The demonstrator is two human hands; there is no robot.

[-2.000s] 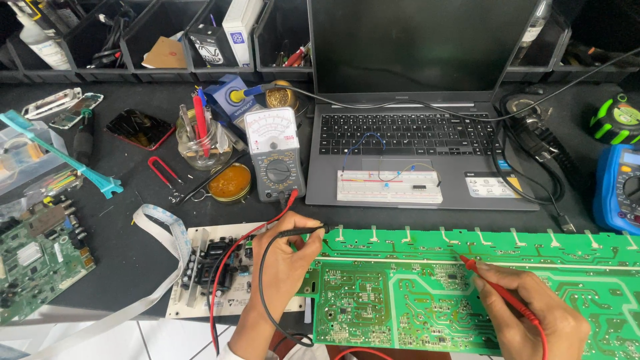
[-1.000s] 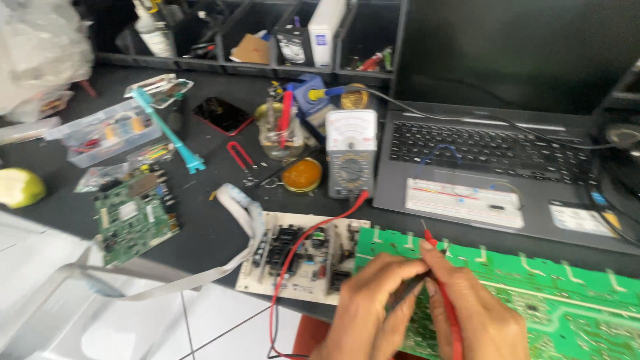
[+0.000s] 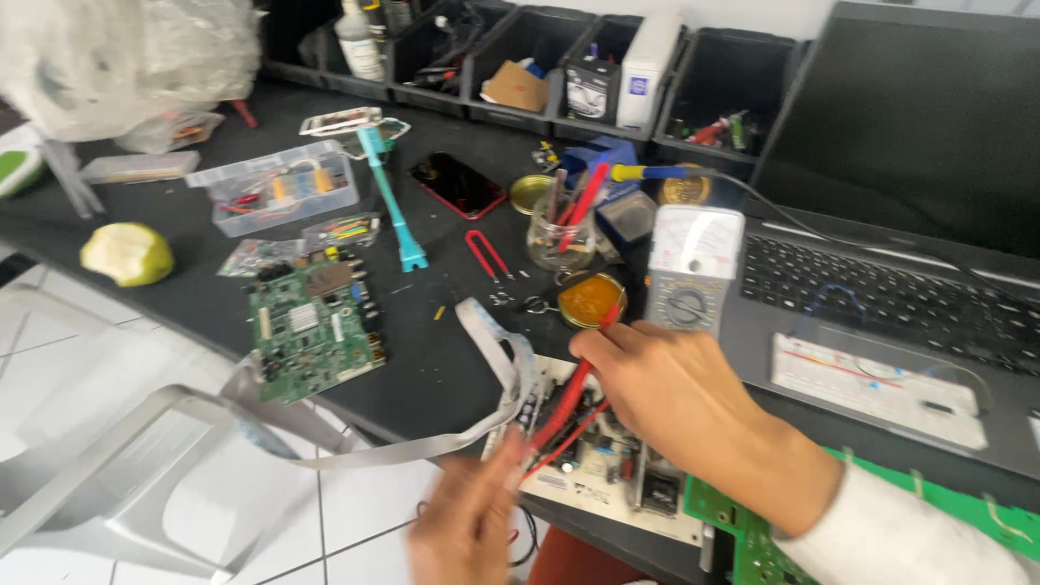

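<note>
My right hand (image 3: 678,390) grips a red test probe (image 3: 569,406) above the cream power board (image 3: 585,491). Blurred, my left hand (image 3: 471,508) is beside the red probe's lower end and cable; whether it holds anything cannot be told. The analog multimeter (image 3: 695,268) lies just beyond my right hand, against the laptop (image 3: 756,341). Partly under my right forearm is the long green circuit board (image 3: 764,528). A grey ribbon cable (image 3: 406,451) runs from the cream board over the table edge. The black probe cannot be made out.
A green circuit board (image 3: 313,325) lies at the left, near a bitten fruit (image 3: 127,253) and a clear parts box (image 3: 280,191). A glass jar of tools (image 3: 561,236), an amber tin (image 3: 591,299) and a phone (image 3: 457,185) stand or lie behind. A grey plastic chair (image 3: 122,455) is at lower left.
Both hands have left the long green board, where they held the red and black probes, and are now over or beside the cream board. The view has swung left.
</note>
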